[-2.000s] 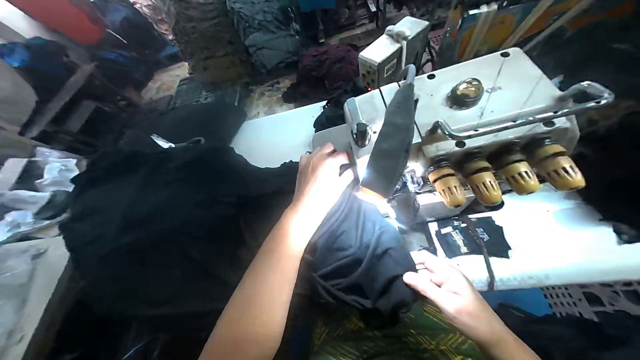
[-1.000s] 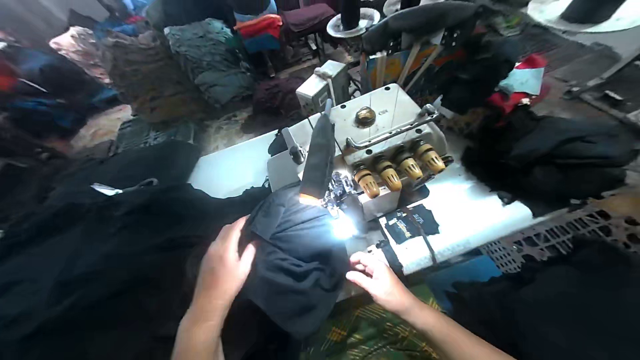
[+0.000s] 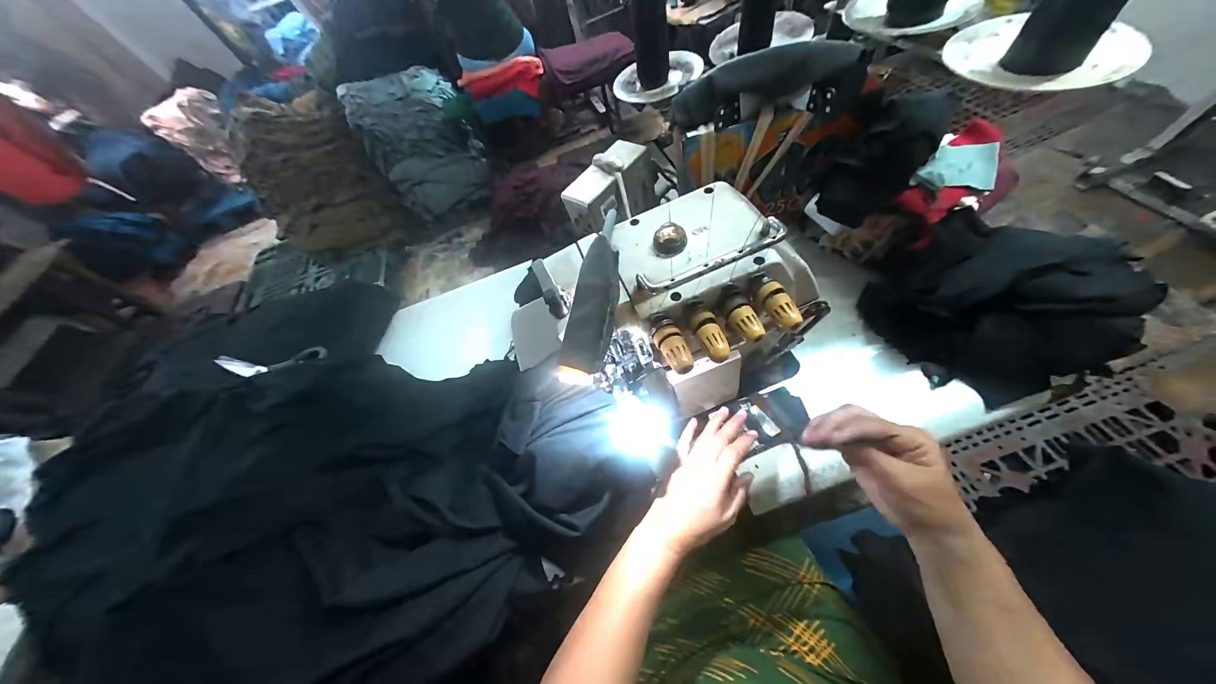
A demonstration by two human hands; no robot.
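Observation:
An overlock sewing machine [image 3: 712,247] with yellow tension knobs stands on a white table. Its lamp [image 3: 591,309] throws a bright glare at the needle area. Dark fabric [image 3: 570,446] lies under the lamp and joins a large black pile at the left. My left hand [image 3: 708,470] rests with fingers spread at the near end of a small dark cloth piece with printed labels [image 3: 774,418]. My right hand [image 3: 888,456] is just right of that piece, its fingers pinched together by the cloth's edge; whether they hold anything cannot be told.
Thread scissors [image 3: 271,363] lie on black cloth at the left. A black fabric heap [image 3: 1012,294] sits on the table's right side, beside a perforated plastic basket [image 3: 1073,418]. Thread cones on white discs [image 3: 1045,52] stand at the back. Fabric bundles [image 3: 413,142] are stacked behind the machine.
My left hand has left the dark fabric and moved right to the small labelled cloth. My right hand has moved right, away from the fabric's edge. The view has shifted.

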